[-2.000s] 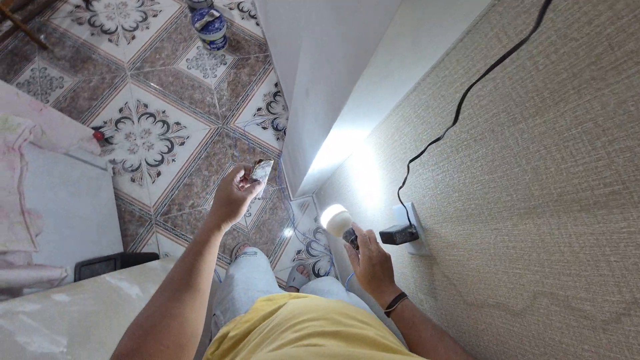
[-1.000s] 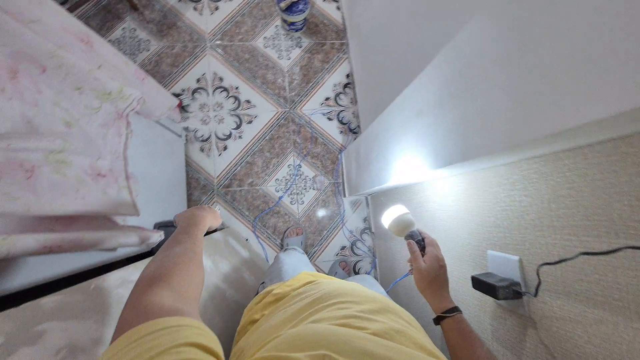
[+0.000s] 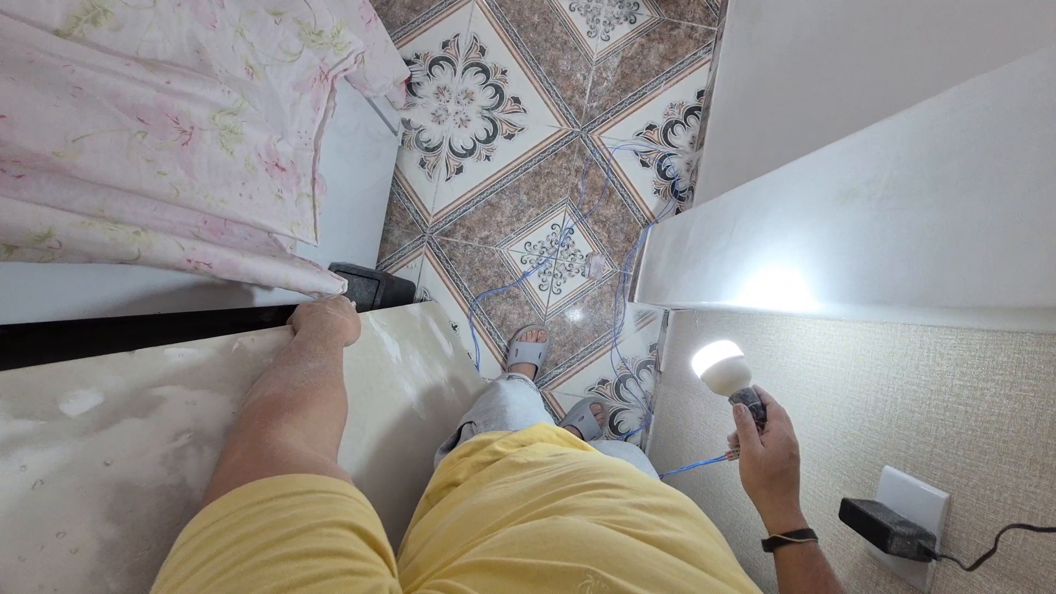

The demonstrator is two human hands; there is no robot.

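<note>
In my right hand (image 3: 767,458) is a lit LED bulb (image 3: 721,367) in a dark lamp holder (image 3: 747,404), close to the textured wall at the right. A twisted blue wire (image 3: 693,465) runs from beside the hand down toward my legs. My left hand (image 3: 325,320) reaches over the far edge of a pale, smeared board (image 3: 396,363), by the corner of a pink floral cloth (image 3: 206,132) and a dark plastic box (image 3: 373,285). Its fingers are hidden, and whether it holds anything does not show.
A black power adapter (image 3: 887,528) is plugged into a white wall socket (image 3: 936,495) at the lower right. Blue wire (image 3: 503,289) lies loosely across the patterned tile floor (image 3: 503,198) near my sandals. A white wall ledge (image 3: 858,214) juts out at the upper right.
Two seconds ago my left hand held a small pale object over the floor; it has since moved left to the board's edge. My right hand still holds the lit bulb. The view has turned.
</note>
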